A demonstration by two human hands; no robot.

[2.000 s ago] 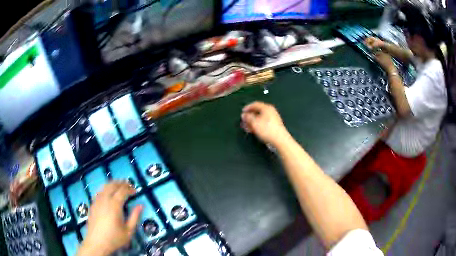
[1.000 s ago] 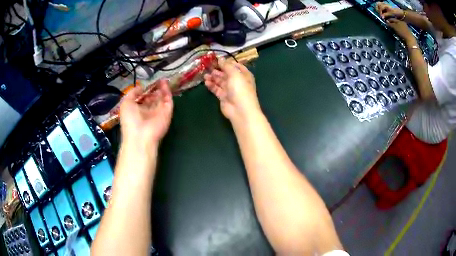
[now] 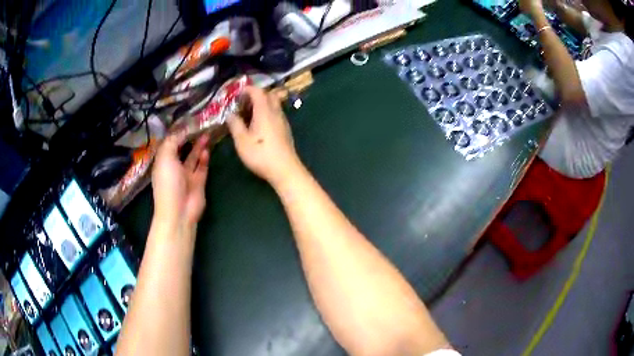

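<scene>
A printed plastic bag with red lettering [image 3: 221,104] lies at the back edge of the bench, below the monitor. My right hand [image 3: 263,138] is at its right end, fingers and thumb bent around the edge; blur hides whether it grips. My left hand [image 3: 179,179] is at the bag's lower left end, fingers partly bent; any hold is unclear. A black pocket tray [image 3: 57,281] at the lower left holds several light blue panels [image 3: 90,306], some with round black-and-silver discs [image 3: 105,320]. My left forearm is beside the tray's right side.
A clear sheet with rows of discs [image 3: 480,90] lies on the green bench [image 3: 347,188] to the right. A scanner-like orange and grey device [image 3: 208,50], cables and a small wood-coloured block [image 3: 299,81] are at the back. A person in white [image 3: 591,118] sits right, beside a red stool [image 3: 549,208].
Two seconds ago my left hand was over the tray and my right over the bench. Both moved to the bag. Since one second ago my right fingers have bent more. The view has shifted.
</scene>
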